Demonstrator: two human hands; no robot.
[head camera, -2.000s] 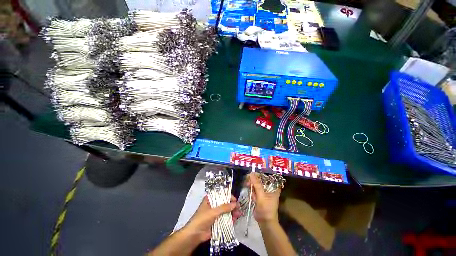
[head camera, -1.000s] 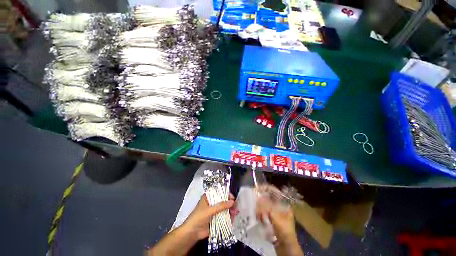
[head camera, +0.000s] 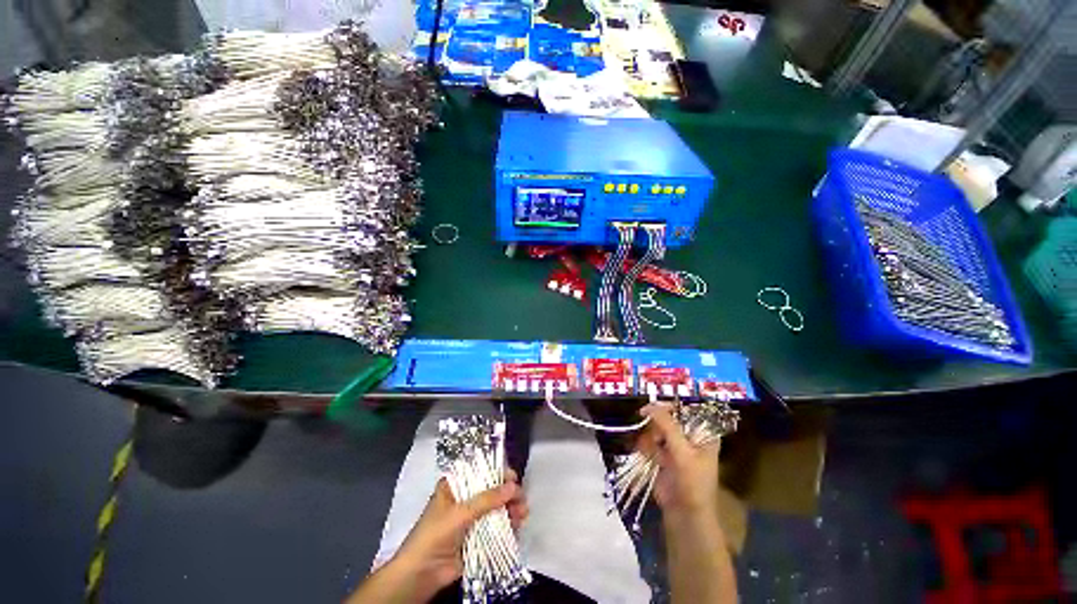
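My left hand (head camera: 455, 525) is closed around a bundle of white cables (head camera: 482, 507) with silvery-dark ends, held upright over my lap. My right hand (head camera: 685, 466) holds another bundle of cables (head camera: 638, 474), and its fingertips are at one end of a single white cable (head camera: 591, 425). That cable arches from a red socket board (head camera: 534, 375) on the blue test fixture bar (head camera: 455, 366) to another red socket board (head camera: 665, 379). My fingers partly hide its right end, so I cannot tell if it is seated.
A blue cable tester (head camera: 602, 159) with a lit screen stands behind the bar, joined by ribbon leads (head camera: 611, 295). Stacked white cable bundles (head camera: 295, 201) lie left. A blue basket (head camera: 848, 260) with cables is right. Loose pale loops (head camera: 781, 308) lie on the green mat. A cardboard box (head camera: 785, 472) is below.
The view has shifted, so the bench things sit further left. My right hand has moved right relative to the bar, and the single cable now arches along the bar's front instead of hanging down.
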